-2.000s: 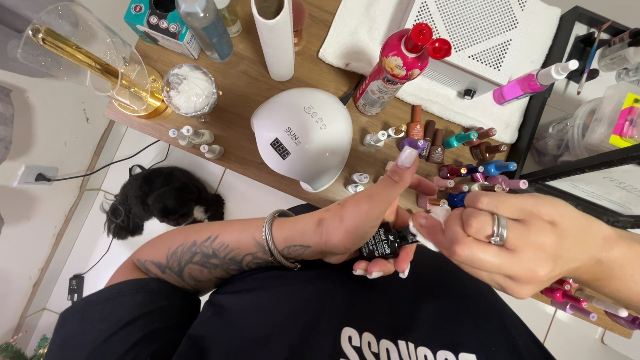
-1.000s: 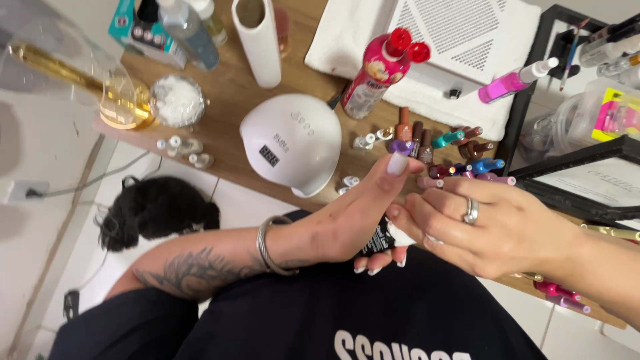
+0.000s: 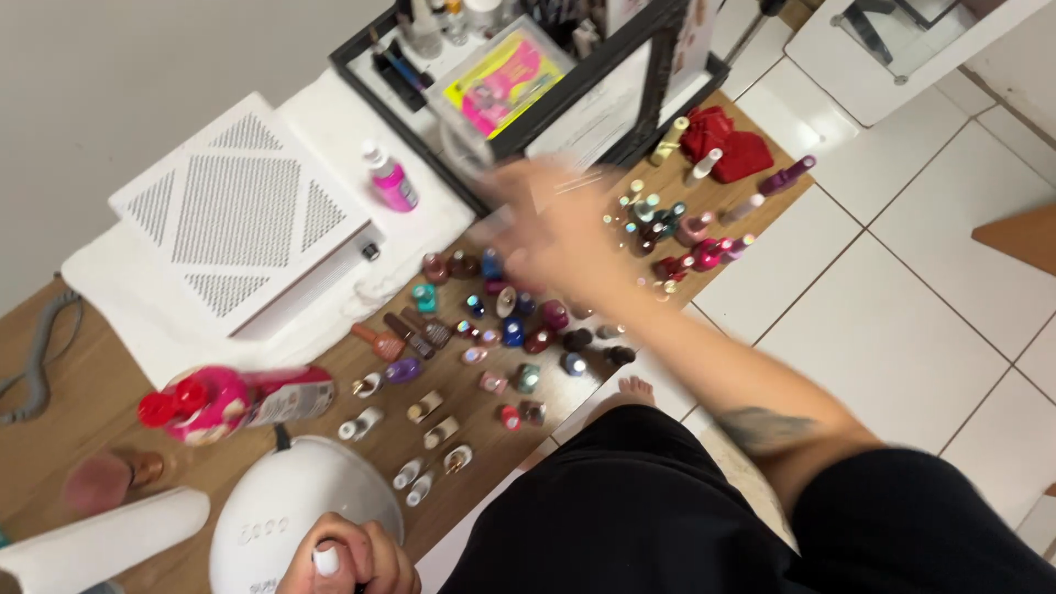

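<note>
My right hand [image 3: 553,231] is blurred by motion above the wooden table, between the black-framed stand and the nail polish bottles [image 3: 540,338]; its fingers and anything in them cannot be made out. At the bottom edge my left hand [image 3: 351,557] is curled, with a white-painted thumbnail showing, in front of the white nail lamp [image 3: 301,503]. A small dark bit shows under its fingers, too little to identify. Many polish bottles, several lying on their sides, spread over the table below and right of my right hand.
A white nail dust collector [image 3: 239,214] and a pink spray bottle [image 3: 392,177] rest on a white towel [image 3: 330,99]. Red-capped pink bottles [image 3: 206,404] stand near the lamp. A black framed tray [image 3: 412,136] holds containers and brushes. Red fabric [image 3: 738,153] lies at the table's far end.
The view has swung toward the table's right part. My hands, earlier together at a dark bottle with white material, are now apart; my right hand has moved out over the table.
</note>
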